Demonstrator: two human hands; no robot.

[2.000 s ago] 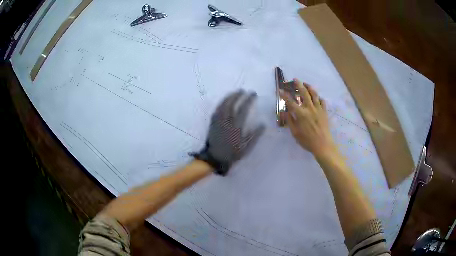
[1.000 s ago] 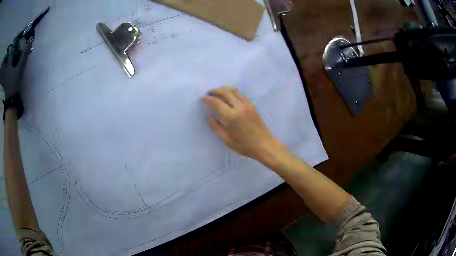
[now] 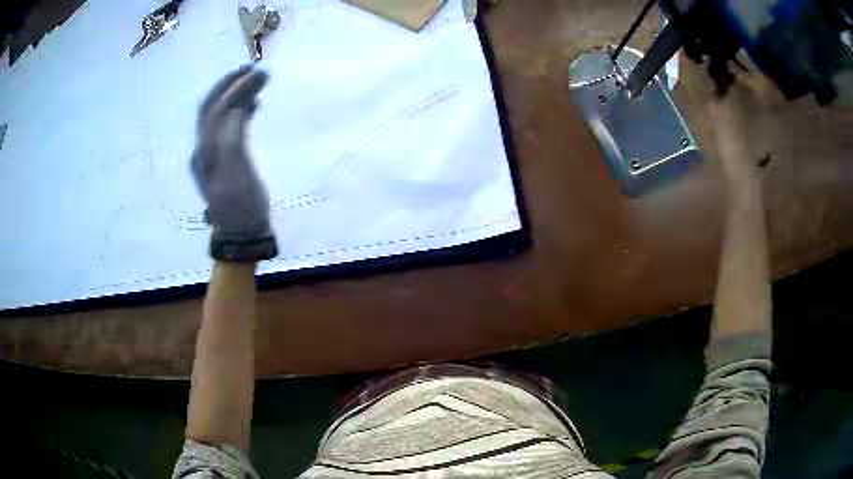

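Note:
The white paper marker point(image 3: 374, 122) lies on the dark fabric lay point(image 3: 412, 254), with thin printed outlines on it. My left hand point(image 3: 229, 154), in a grey mesh glove with a dark wrist strap, is over the paper and holds nothing; its fingers are close together and slightly curled. My right hand point(image 3: 734, 94), bare and blurred, is at the cutting machine point(image 3: 776, 42) at the upper right, partly hidden by its dark body; its grip cannot be made out. The machine's silver base plate point(image 3: 641, 131) rests on the table right of the lay.
Two silver clamps lie on the paper, one at the upper left point(image 3: 156, 28) and one above my left hand point(image 3: 257, 28). A tan board point(image 3: 407, 9) is cut off by the top edge. The reddish-brown table point(image 3: 421, 323) curves along its front edge, near my body.
The view has swung right, toward the machine. My right hand has left the paper and reached the machine. My left hand is away from the clamp that it was touching.

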